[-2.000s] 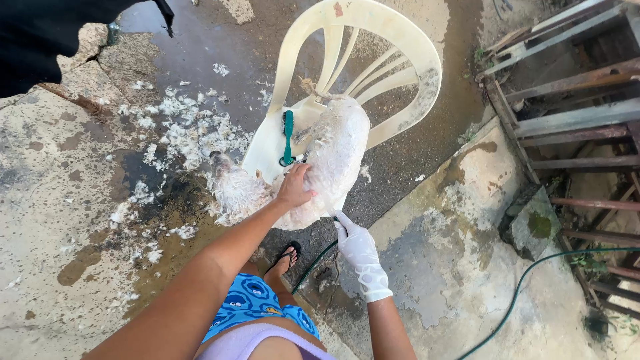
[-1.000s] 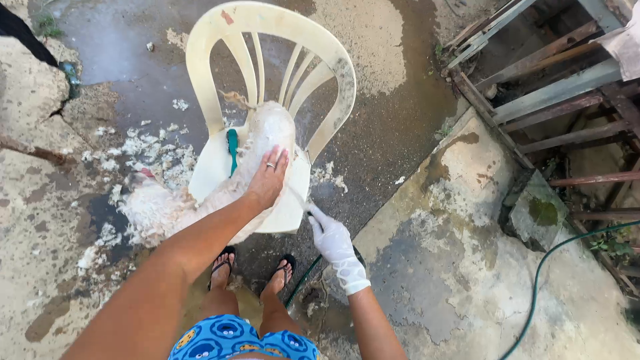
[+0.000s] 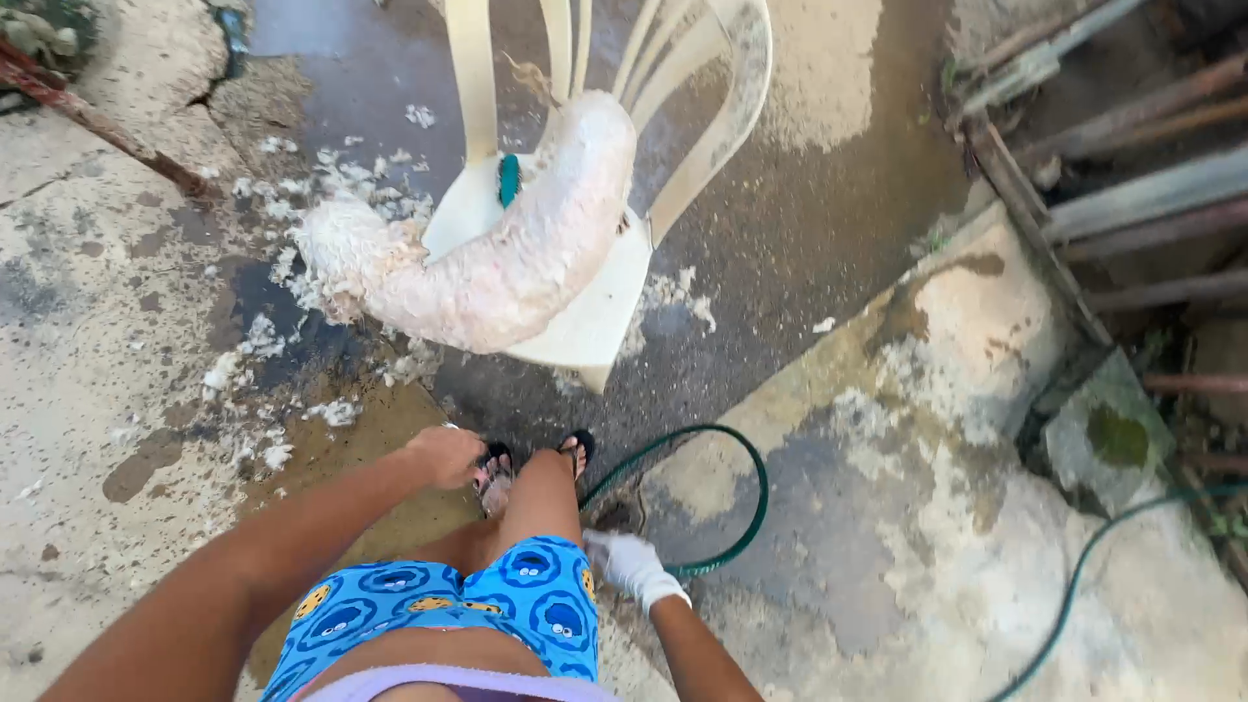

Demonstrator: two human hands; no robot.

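Observation:
A white-furred, closely clipped dog (image 3: 517, 263) stands or leans on the seat of a cream plastic chair (image 3: 604, 322), its shaggy head over the left edge. Partly behind its body on the seat lies a green-handled brush (image 3: 508, 179). My left hand (image 3: 447, 456) is bare and below the chair, off the dog, with its fingers curled; whether it holds anything is unclear. My right hand (image 3: 624, 565), in a white glove, is low beside my thigh, near a green hose (image 3: 721, 558). Its fingers are blurred, and its grip cannot be made out.
Clumps of cut white fur (image 3: 258, 341) lie on the wet concrete left of the chair. A rusty metal bar (image 3: 107, 122) reaches in at upper left. Stacked metal and wood bars (image 3: 1150, 205) and a concrete block (image 3: 1110, 434) stand at right. More hose curves at lower right.
My left hand has left the dog's body and moved down toward me. My gloved right hand has moved from the chair's edge down beside my thigh. The view has shifted.

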